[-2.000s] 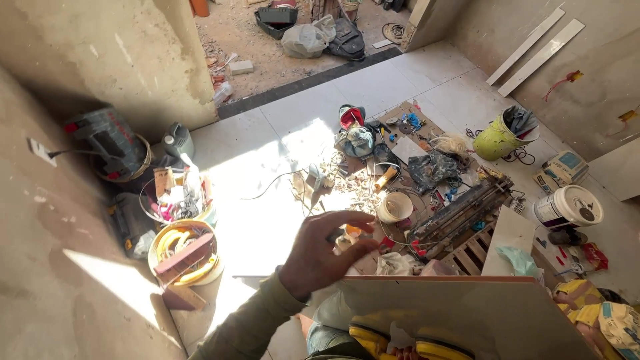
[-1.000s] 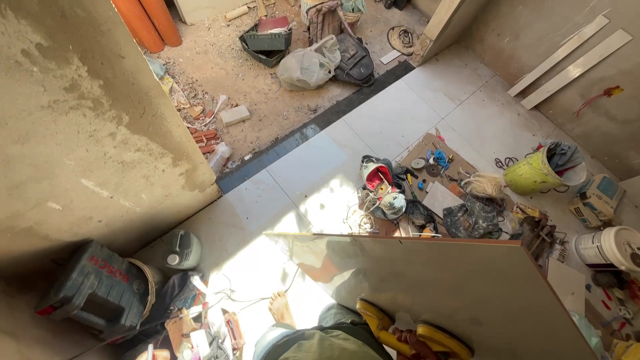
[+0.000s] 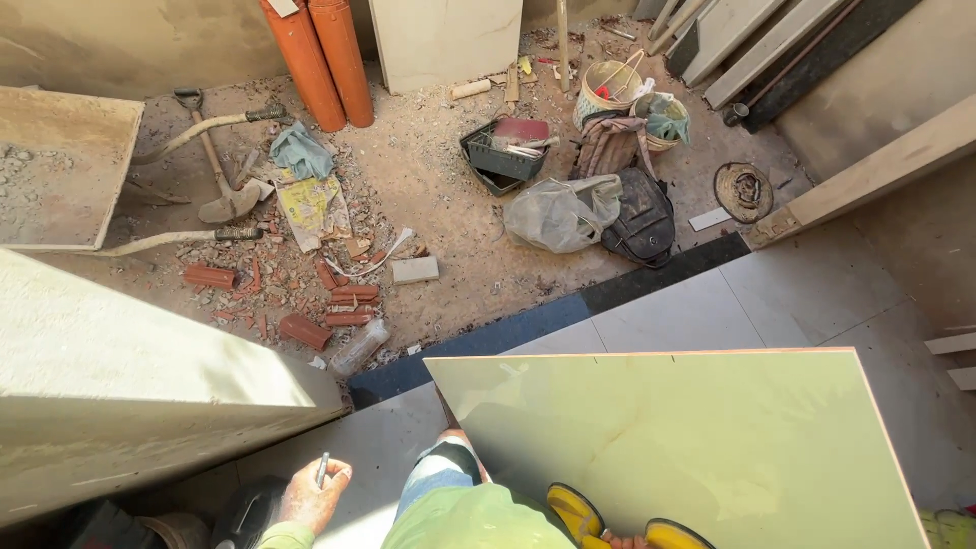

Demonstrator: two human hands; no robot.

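My left hand (image 3: 314,492) is out to the left of my body, closed around a slim grey pen-like tool (image 3: 322,469). Against my front leans a large glossy tile (image 3: 686,427), tilted, its long top edge facing away and marked with small dark ticks. A yellow double suction cup lifter (image 3: 576,512) sits on the tile's near face. At the bottom edge of the view, the fingers of my right hand (image 3: 627,542) wrap the lifter's handle between its two cups.
A dark threshold strip (image 3: 511,324) divides the tiled floor (image 3: 686,313) from rubble ground. Beyond lie a wheelbarrow (image 3: 69,168), a shovel (image 3: 232,202), broken roof tiles (image 3: 305,332), a black backpack (image 3: 642,217), buckets (image 3: 610,88) and orange pipes (image 3: 328,69). A wall end (image 3: 152,366) stands close at left.
The view has swung toward the rubble area beyond the threshold, with the tile and lifter still in front of me. My left hand, empty-looking two seconds ago, now shows a pen-like tool.
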